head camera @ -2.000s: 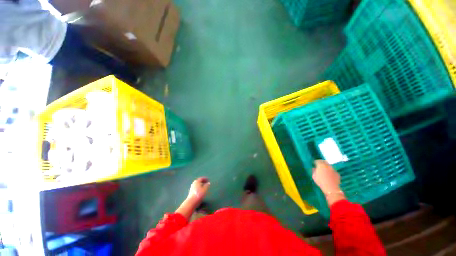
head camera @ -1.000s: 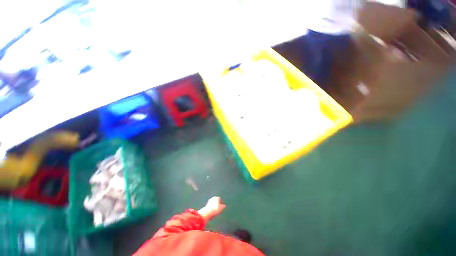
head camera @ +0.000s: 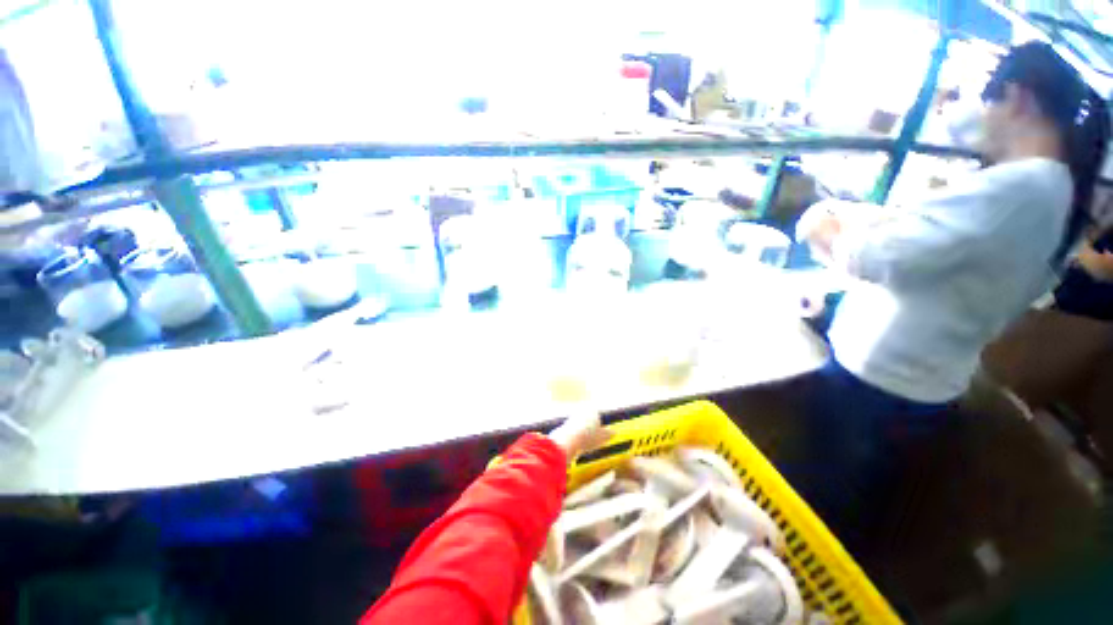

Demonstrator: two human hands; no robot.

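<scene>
A yellow crate (head camera: 799,519) stands at the lower right, in front of the bench, filled with a jumbled pile of white moulded parts (head camera: 665,531) with flat stems and round discs. My left hand (head camera: 580,431), at the end of a red sleeve, is on the crate's far rim at its left corner, beside the handle slot. The hand is washed out by glare and its fingers are hard to make out, but it appears closed over the rim. The sleeve hides much of the crate's left side. My right hand is out of the picture.
A glossy white bench (head camera: 232,421) runs across beyond the crate. Clear jar units (head camera: 171,293) stand behind it under green-framed shelving (head camera: 201,238). A person (head camera: 964,263) in a pale top is at the right. Loose white parts (head camera: 55,372) lie at the bench's left end.
The view has swung from the floor and crates up to the bench. The yellow crate is now close below, with my left hand at its rim. My right hand, earlier at a green crate, is gone.
</scene>
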